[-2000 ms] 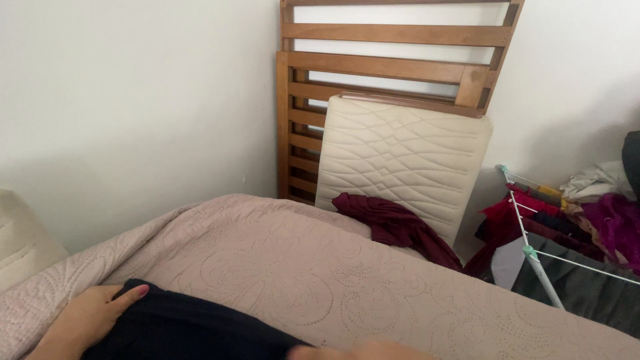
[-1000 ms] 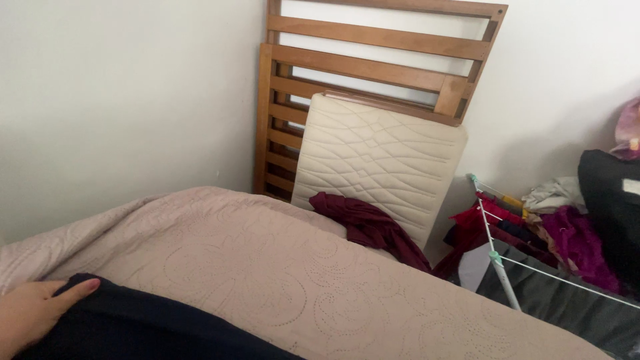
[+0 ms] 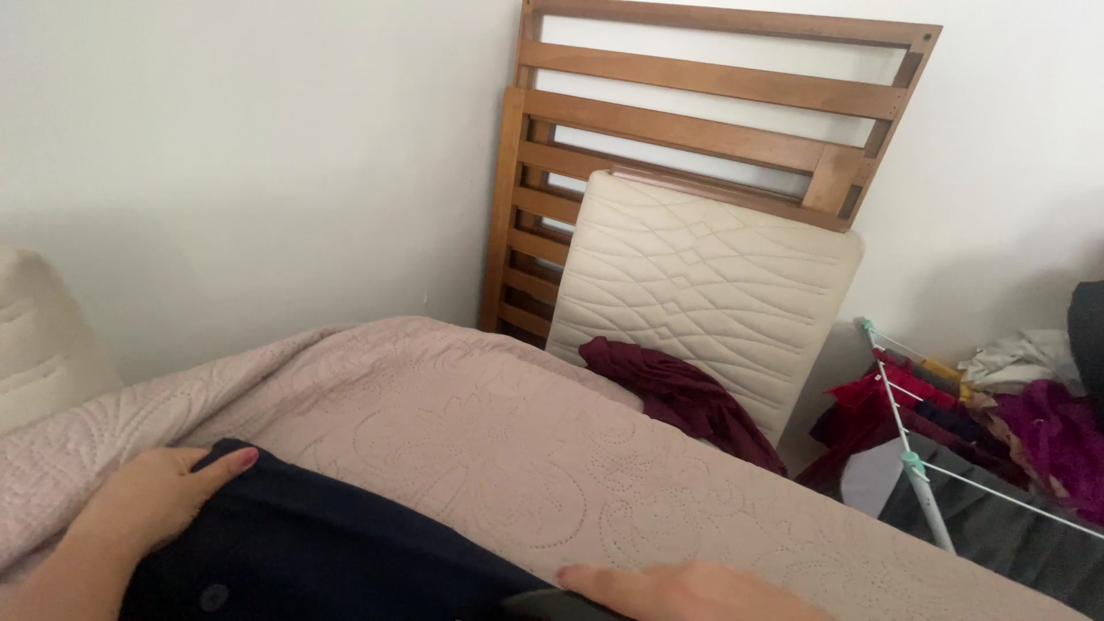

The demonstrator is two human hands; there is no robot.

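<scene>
A dark navy garment (image 3: 345, 543) with a button lies over the pink quilted bedspread (image 3: 483, 423) at the bottom of the view. My left hand (image 3: 147, 509) grips its upper left corner, with the thumb on top of the cloth. At the bottom right, my right hand (image 3: 681, 591) rests at the garment's right end beside a dark grey piece; its fingers are partly cut off by the frame, and its hold cannot be made out.
Wooden slatted bed frame parts (image 3: 707, 73) and a cream quilted mattress (image 3: 707, 267) lean against the wall. A maroon cloth (image 3: 681, 388) hangs at the bed's far edge. On the right stands a drying rack (image 3: 927, 500) with clothes (image 3: 1052, 440). A cream cushioned thing (image 3: 43, 345) is at far left.
My right hand, out of view one second ago, shows again at the bottom right. My left hand stays on the navy garment's corner.
</scene>
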